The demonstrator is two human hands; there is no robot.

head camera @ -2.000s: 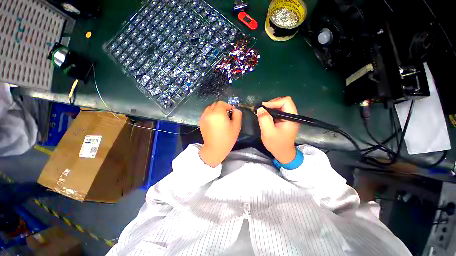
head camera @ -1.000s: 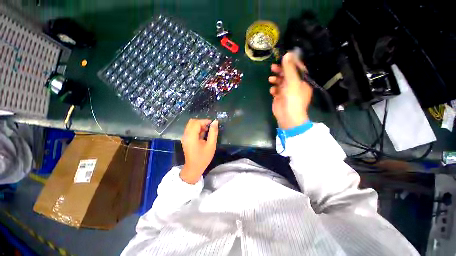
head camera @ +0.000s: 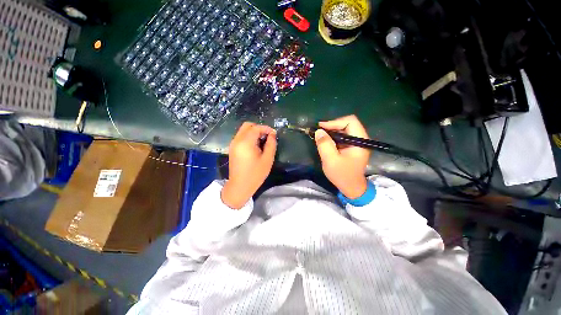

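My right hand (head camera: 343, 154) grips the black soldering iron (head camera: 354, 140), its thin tip pointing left at a small bluish-silver circuit board (head camera: 281, 123) on the green mat. My left hand (head camera: 251, 157) is just left of the board, fingers curled together near the bench edge. A pale solder wire (head camera: 184, 164) runs from the left towards it; what the fingertips pinch is too small to tell. The blister tray (head camera: 197, 61) full of silvery-dark pieces lies behind, with a pile of red, white and dark components (head camera: 288, 71) at its right.
A yellow-rimmed tin (head camera: 343, 21) and a red item (head camera: 296, 19) stand at the back. The black soldering station (head camera: 467, 80), cables and a white paper (head camera: 523, 135) are at right. A perforated tray (head camera: 31, 58) is far left. A cardboard box (head camera: 117, 197) is below the bench.
My right hand has come down from beside the tin to the small board with the iron. My left hand stays near the bench edge. The camera view has shifted.
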